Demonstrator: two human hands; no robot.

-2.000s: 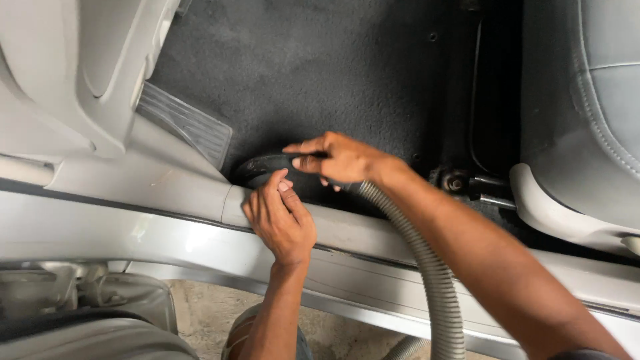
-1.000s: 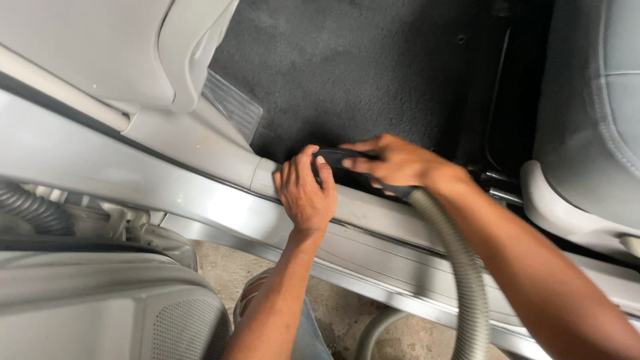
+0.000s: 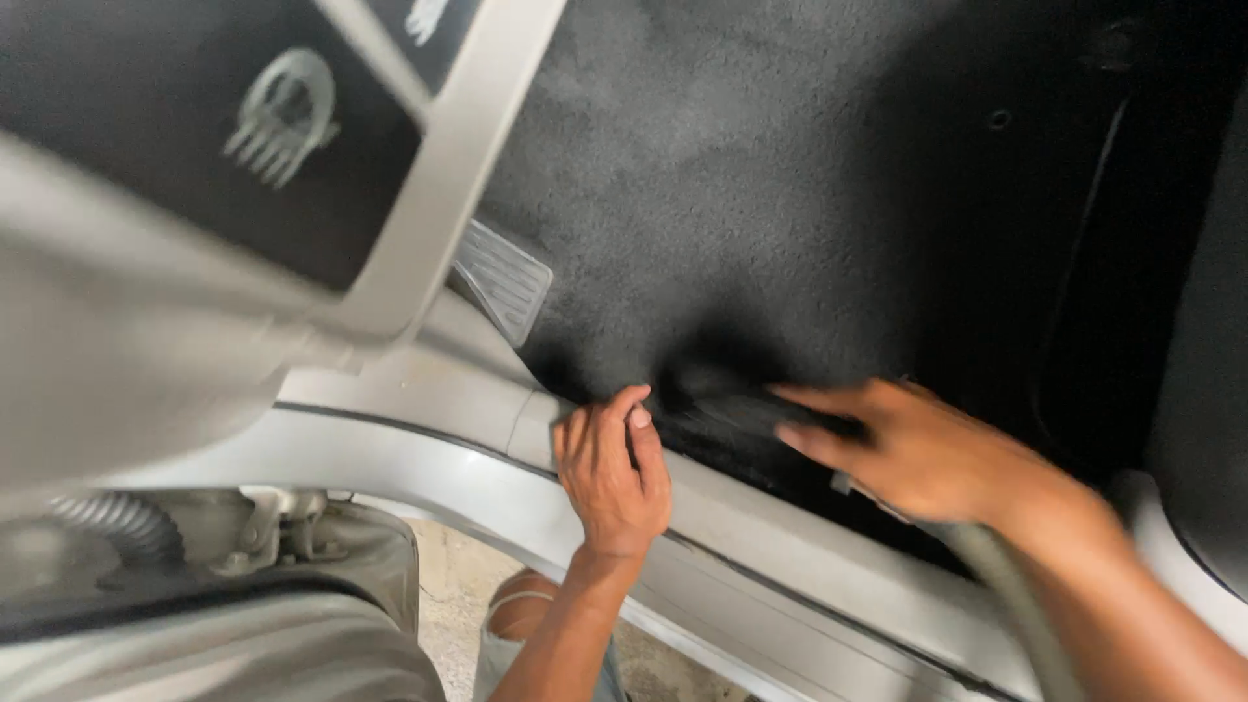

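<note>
My right hand [image 3: 907, 453], blurred by motion, is closed around a black vacuum nozzle [image 3: 726, 400]. The nozzle's head lies on the dark floor carpet [image 3: 731, 195] of a car, just inside the door sill. From under my right wrist a ribbed grey vacuum hose [image 3: 1009, 595] runs down along my forearm. My left hand [image 3: 616, 468] rests on the light plastic sill trim [image 3: 780, 522] with its fingers bent over the inner edge, and I see no object in it. A small gap parts its fingertips from the nozzle.
A ribbed footrest [image 3: 507, 278] stands left of the carpet. Grey dashboard trim [image 3: 468, 146] fills the upper left, and part of a seat [image 3: 1204, 390] the right edge. The open car door [image 3: 224, 653] is at lower left, beside my knee [image 3: 522, 604] in torn jeans.
The nozzle, which was partly behind my left hand, now lies to its right. My right hand has moved away from my left. The view has shifted, with more dashboard trim in it.
</note>
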